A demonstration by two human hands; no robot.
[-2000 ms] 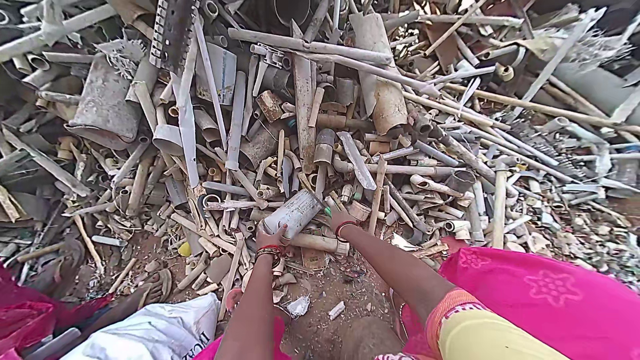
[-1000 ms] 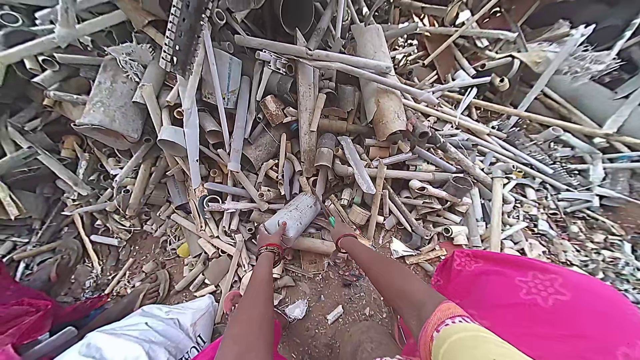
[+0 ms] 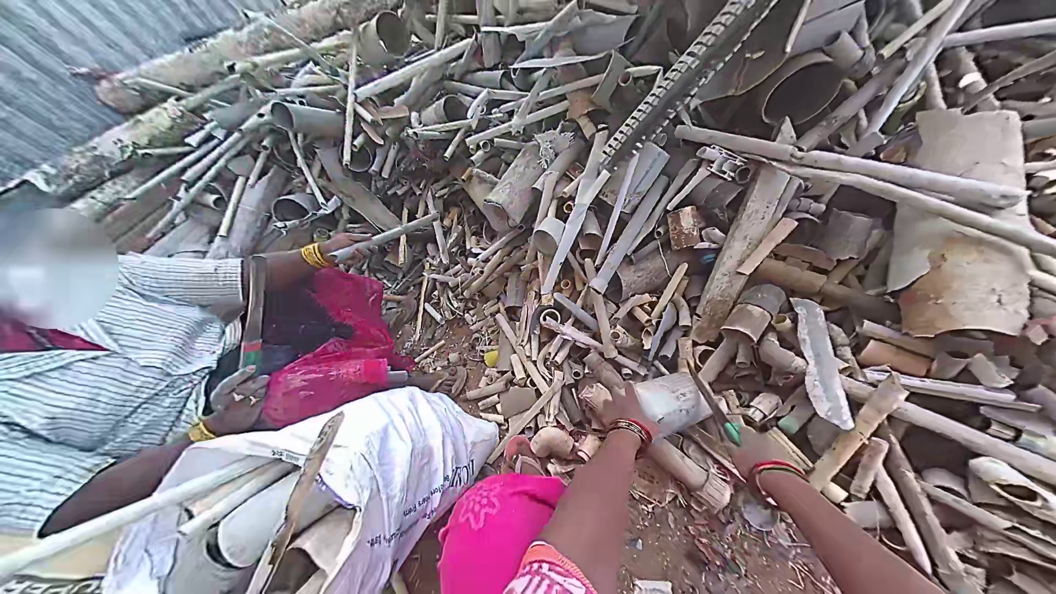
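Note:
My left hand (image 3: 617,406) grips the near end of a short grey pipe piece (image 3: 672,403), low in the middle of the view. To its right my right hand (image 3: 752,450) is closed on the green handle of a blade (image 3: 731,431); the thin dark blade (image 3: 705,388) points up and away, against the pipe's right end. More of the scrap heap lies just beyond both hands, with another brownish pipe (image 3: 681,466) under and in front of the grey piece. Part of my left fingers is hidden by the hand's back.
At left a seated co-worker holds a thin pipe (image 3: 388,237) in one hand and a green-and-red-handled blade (image 3: 254,318) in the other. A white sack (image 3: 412,445) of pipe pieces stands between us. Long pipes (image 3: 899,177) cross the heap at right; a corrugated sheet (image 3: 148,41) is behind.
The view has swung left, bringing the co-worker and more of the sack into sight. My left hand still holds the grey pipe piece, with my right hand beside its right end.

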